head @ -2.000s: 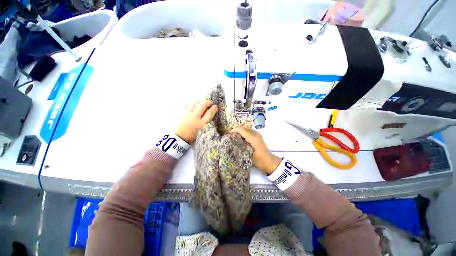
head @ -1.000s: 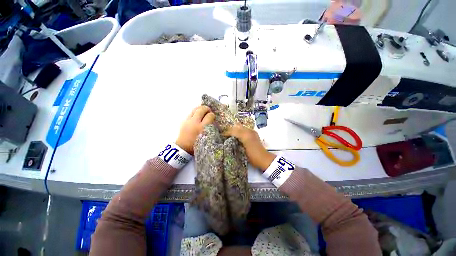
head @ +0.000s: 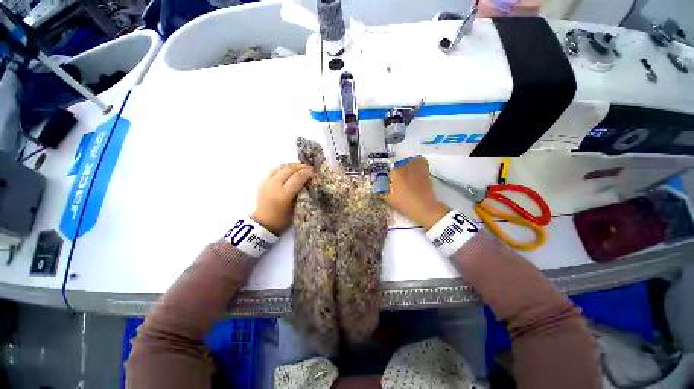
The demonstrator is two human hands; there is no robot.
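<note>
A grey-brown flecked tweed piece (head: 335, 258) lies under the needle area and hangs over the table's front edge, with a groove down its middle. My left hand (head: 281, 194) holds its upper left edge, fingertips on the fabric. My right hand (head: 415, 190) is at the right side of the presser foot (head: 354, 169), beside the fabric's upper right edge. Its fingertips are partly hidden behind the machine's foot parts, so its hold cannot be told.
The white machine head (head: 426, 83) stands over the fabric. Scissors (head: 517, 216) with red and yellow-orange handles lie right of my right hand. A dark red case (head: 620, 228) lies farther right. Blue crates (head: 228, 346) sit below the table edge.
My right hand has moved from on top of the fabric to the right of the presser foot. The fabric's upper part now lies more spread out. The view has shifted slightly.
</note>
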